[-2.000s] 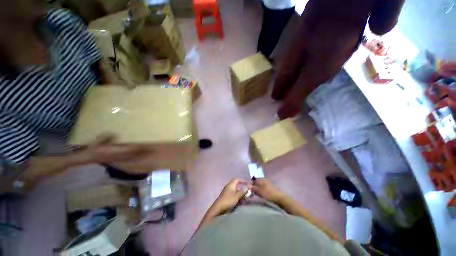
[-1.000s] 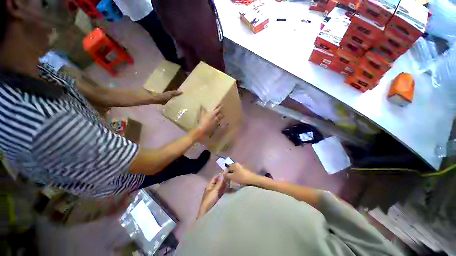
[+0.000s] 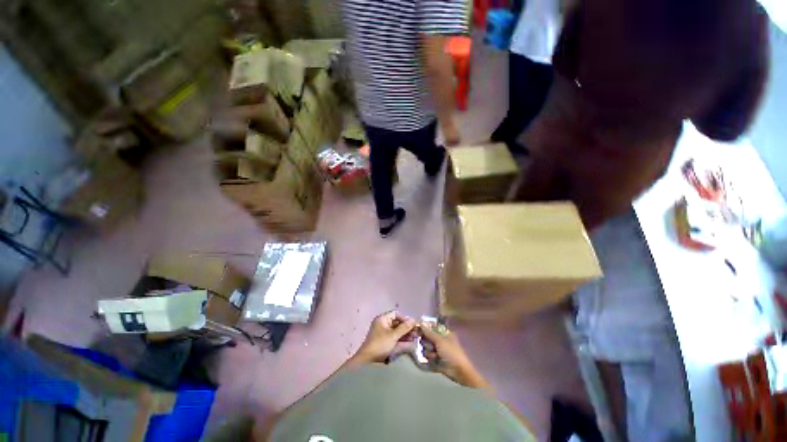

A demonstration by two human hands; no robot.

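Note:
My left hand point(image 3: 387, 336) and my right hand point(image 3: 442, 346) meet low in front of my body, fingertips close together. A small white piece point(image 3: 421, 350) shows between them, at the right hand's fingers; it is too blurred to name. The left fingers are bent and pinched together, but whether they grip the piece is hidden. A large closed brown carton point(image 3: 528, 246) stands on the floor ahead to the right, apart from my hands.
A smaller carton point(image 3: 483, 164) stands behind it. A person in a striped shirt point(image 3: 393, 65) and another in dark red point(image 3: 647, 104) stand ahead. Open cartons point(image 3: 280, 147) and the silvery scale point(image 3: 287, 282) with paper are on the left. The white bench point(image 3: 695, 285) runs along the right.
The view has swung left. The striped-shirt person has let go of the large carton, which now stands on the floor, and has moved farther off. My hands stay close together.

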